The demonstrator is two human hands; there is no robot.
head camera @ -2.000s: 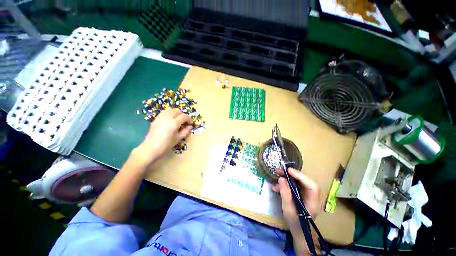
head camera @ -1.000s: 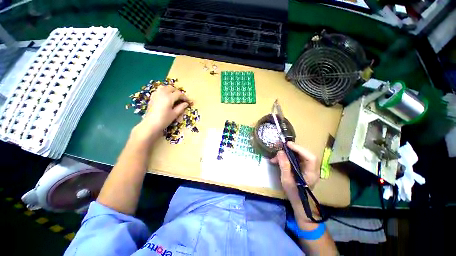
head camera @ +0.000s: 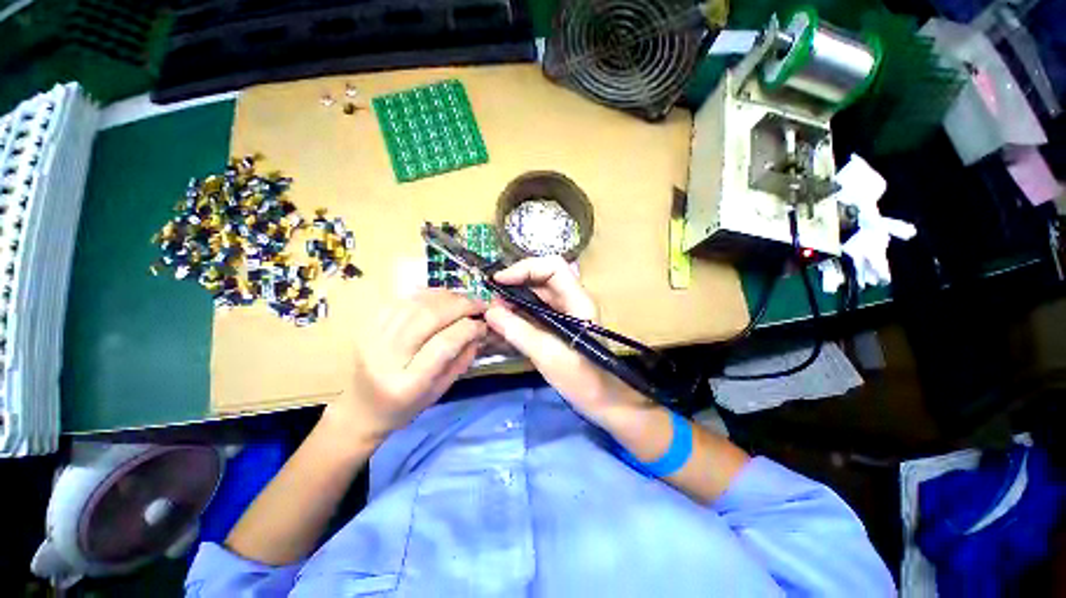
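My right hand [head camera: 549,315] holds the black soldering iron [head camera: 532,306], its metal tip pointing up and left over the worked panel. My left hand [head camera: 415,356] is beside it, fingertips pinched and meeting the right fingers just below the panel; what they pinch is too small and covered to tell. The worked green panel [head camera: 479,242], with black parts on its left side, is partly hidden by the hands and iron. The pile of small components [head camera: 251,240] lies to the left. The brown tip cleaner pot [head camera: 546,218] with silvery shavings stands right of the panel.
A spare green panel [head camera: 429,129] lies farther back, with few loose parts [head camera: 351,108] beside it. The fan [head camera: 631,47] and black tray [head camera: 351,41] stand at the back. The solder feeder [head camera: 760,164] with its reel [head camera: 832,61] is right. White moulded trays [head camera: 41,269] are stacked left.
My left hand has left the component pile and come to my right hand at the worked panel. The iron has moved from over the pot to over the panel. The view has shifted right.
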